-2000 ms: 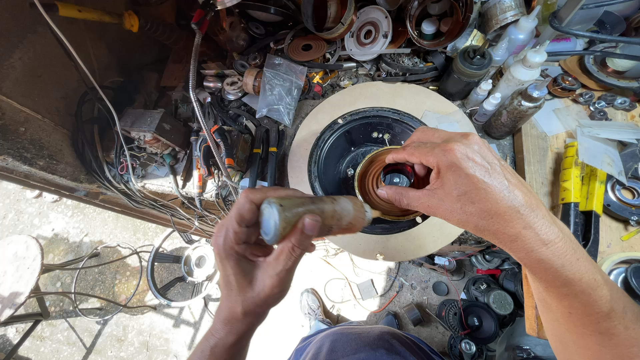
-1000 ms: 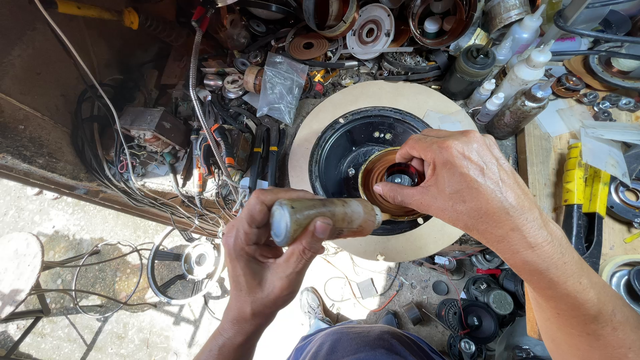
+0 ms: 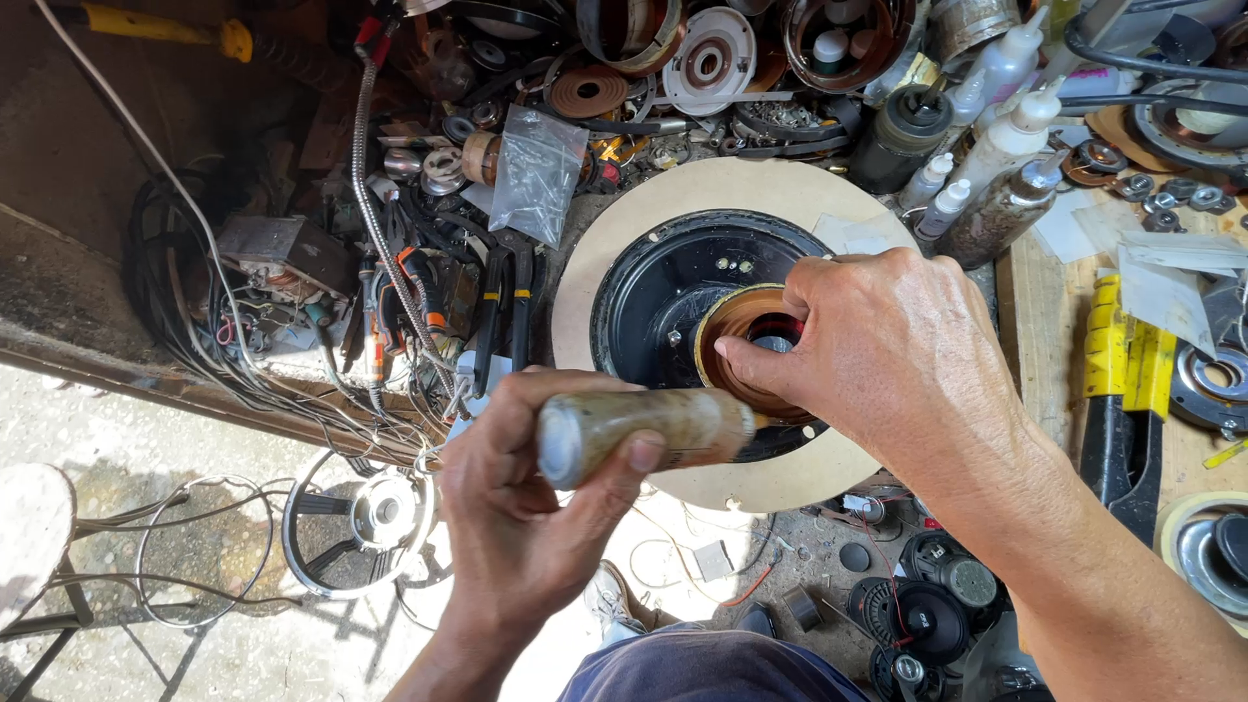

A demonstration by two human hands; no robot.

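My left hand (image 3: 556, 487) grips a stained squeeze bottle (image 3: 643, 434), tilted so its tip points right, at the lower edge of a copper-brown speaker spider (image 3: 719, 375). That corrugated ring sits inside a black speaker basket (image 3: 639, 283), with a pale round board (image 3: 595, 214) around it. Over the ring's right side is my right hand (image 3: 877, 341), its thumb and fingers around the dark-red voice coil opening (image 3: 775, 327) at the centre. Whether the fingertips pinch the coil's rim is hard to see. The bottle's tip is partly blurred.
Glue bottles (image 3: 1004, 136) stand at the upper right. Yellow-handled cutters (image 3: 1121, 390) lie on a wooden bench right of my arm. Pliers (image 3: 505, 302), cables and a transformer (image 3: 283, 253) crowd the left. A bag of screws (image 3: 538, 175) lies above the board. Small speakers (image 3: 926, 614) are below.
The bottle and my left hand have shifted slightly around the ring's lower edge. My right hand stays over the centre, its thumb now farther out over the brown ring.
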